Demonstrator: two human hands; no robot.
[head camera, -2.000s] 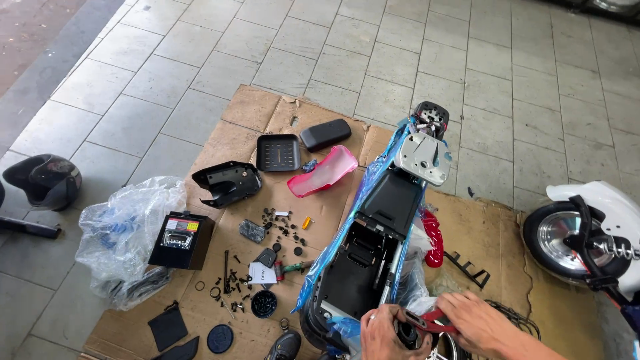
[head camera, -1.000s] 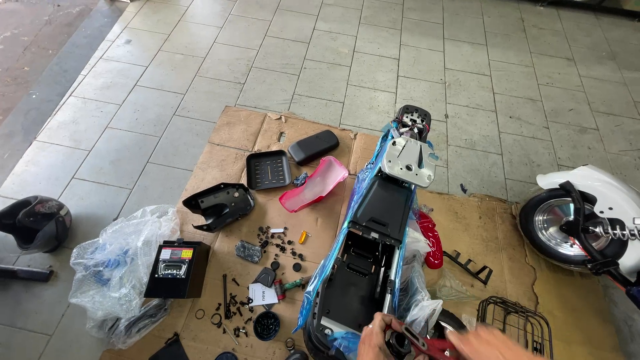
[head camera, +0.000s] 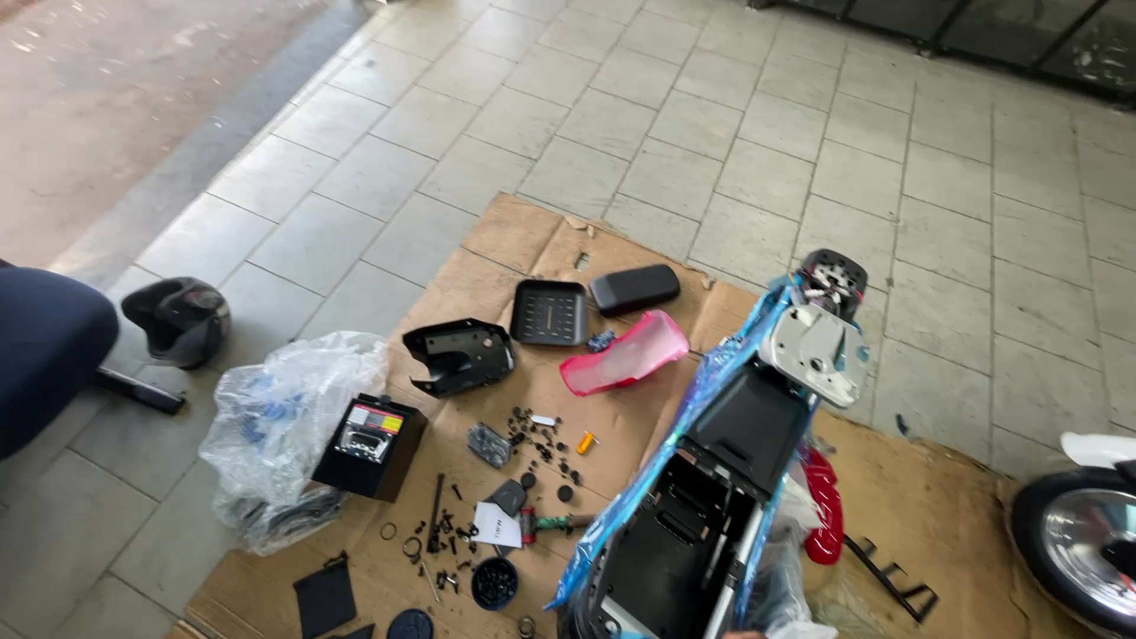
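At the bottom edge of the head view only a sliver of a fingertip (head camera: 744, 635) shows, beside the scooter body; which hand it belongs to cannot be told, and what the hands hold is hidden. The partly stripped scooter body (head camera: 679, 532), wrapped in blue plastic film, lies lengthwise with its black compartment uncovered. A grey metal bracket (head camera: 812, 351) sits near its far end. Left of it are a pink plastic panel (head camera: 626, 355), scattered screws (head camera: 541, 444), an orange-handled part (head camera: 586, 442) and a hammer (head camera: 546, 524) with a green section.
Cardboard (head camera: 497, 253) covers part of the tiled floor. On it are a black tray (head camera: 548, 312), a black plastic cover (head camera: 461, 353) and a black battery box (head camera: 368, 448). Clear plastic wrap (head camera: 266, 426), a helmet (head camera: 177, 321) and a stool seat (head camera: 49, 351) stand left, a wheel (head camera: 1083, 541) right.
Both hands, earlier at the scooter's near end with a red-handled tool, have dropped almost wholly out of the frame. The view has swung up and left.
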